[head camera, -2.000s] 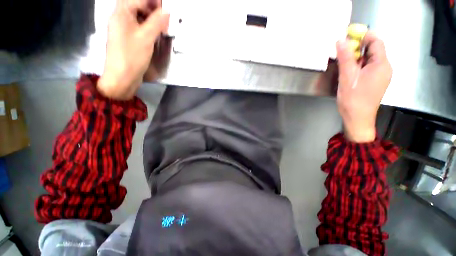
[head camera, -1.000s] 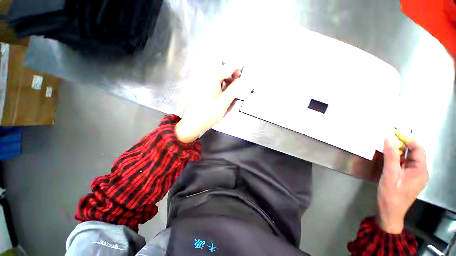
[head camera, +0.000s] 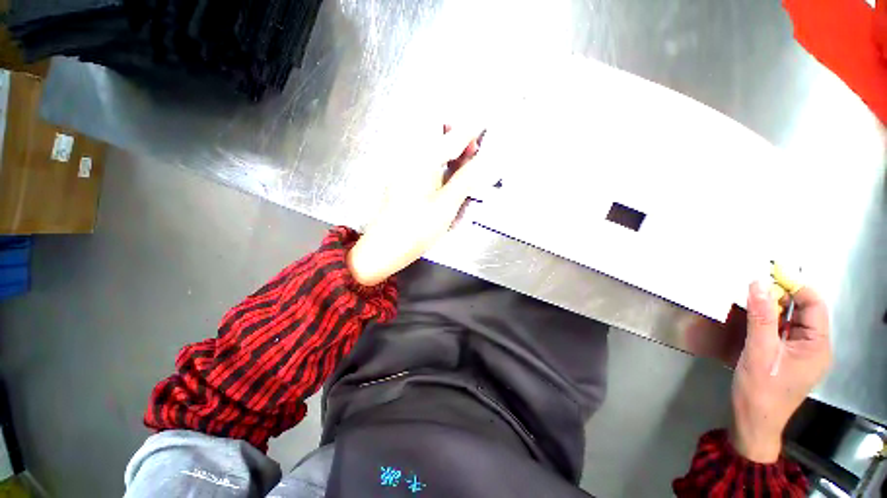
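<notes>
A white marking template (head camera: 681, 175) lies near the table's front edge, its outline partly lost in glare. Its small window (head camera: 625, 216) shows dark, and thin dark edges show under its near side. My left hand (head camera: 423, 209) is at the template's left end, fingers bent around that edge; the fingertips are washed out by glare. My right hand (head camera: 783, 345) is at the near right corner, with yellow finger coverings (head camera: 784, 279) on the fingertips and a thin pale pen (head camera: 788, 316) held in the fingers.
A thick stack of black cut panels (head camera: 185, 39) stands on the metal table (head camera: 331, 126) at upper left. Orange-red material (head camera: 846, 39) lies at upper right. Cardboard boxes (head camera: 49, 185) are at far left. A dark metal rack (head camera: 846, 443) stands below the table's right side.
Since two seconds ago the view has shifted, bringing the black stack and orange-red material into sight. Over the last second the template and both hands have stayed nearly in place.
</notes>
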